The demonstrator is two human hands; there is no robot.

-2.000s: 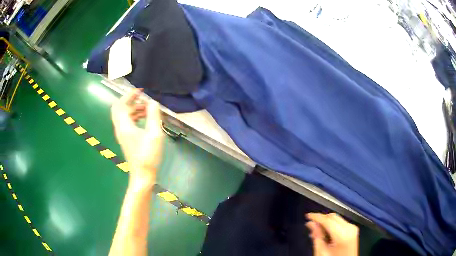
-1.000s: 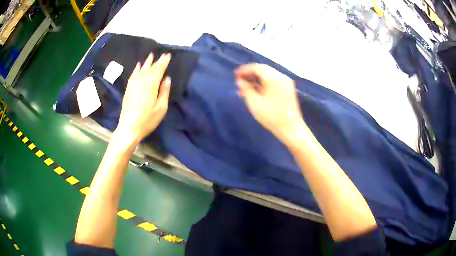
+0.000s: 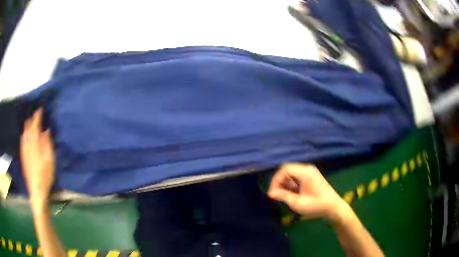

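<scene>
The navy trousers [image 3: 201, 100] lie lengthwise across the white-topped table, with the legs towards the right. A black pocket bag [image 3: 12, 123] shows at the far left, partly cut off by the frame edge. My left hand [image 3: 37, 150] lies flat on the cloth beside the pocket bag, fingers extended. My right hand [image 3: 299, 190] is at the table's front edge, fingers curled; it is blurred, and I cannot tell whether something small is inside it. A whitish tag [image 3: 5, 175] shows at the left edge.
The white table top [image 3: 166, 25] lies behind the trousers. A second navy garment [image 3: 360, 35] drapes over the right table end. Dark tools, likely shears [image 3: 329, 45], lie beside it. Green floor with yellow-black tape [image 3: 387, 178] is at the front right.
The view has swung right along the trousers. My right hand has moved from above the cloth to the table's front edge. My left hand remains by the pocket bag.
</scene>
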